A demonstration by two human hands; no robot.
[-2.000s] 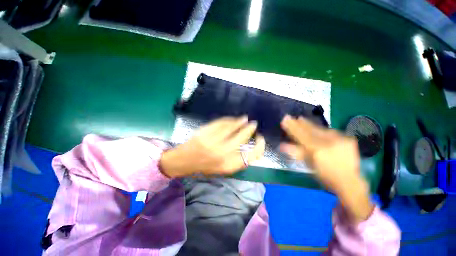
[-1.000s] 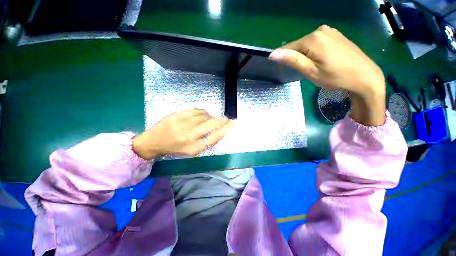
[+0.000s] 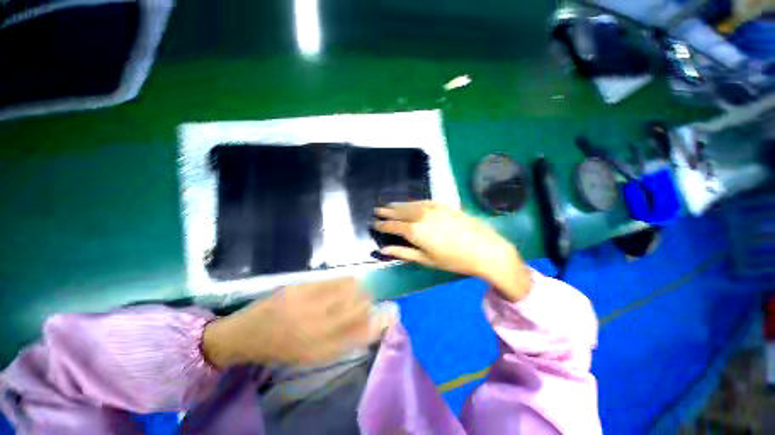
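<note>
A flat glossy black panel unit (image 3: pixel 272 208) lies on a silvery-white foam sheet (image 3: pixel 197 204) on the green bench, with a bright light reflection across its middle. My right hand (image 3: pixel 446 242) rests with its fingertips on the panel's right part, near the lower right corner; its fingers are spread and hold nothing visible. My left hand (image 3: pixel 293 323) is blurred, just in front of the foam sheet's near edge and off the panel. Its fingers look curled, and whether it holds anything cannot be told.
Right of the foam sheet are a round dish (image 3: pixel 500 183), a black screwdriver (image 3: pixel 551 208), a second dish (image 3: pixel 596 184) and a blue bin (image 3: pixel 653 195) with dark tools. Another black panel (image 3: pixel 68 55) lies at the upper left. Blurred items stand at the upper right.
The panel, tilted up in my right hand a second ago, now lies flat on the foam. My right hand has come down to its right part. My left hand has moved nearer my body. The view has shifted.
</note>
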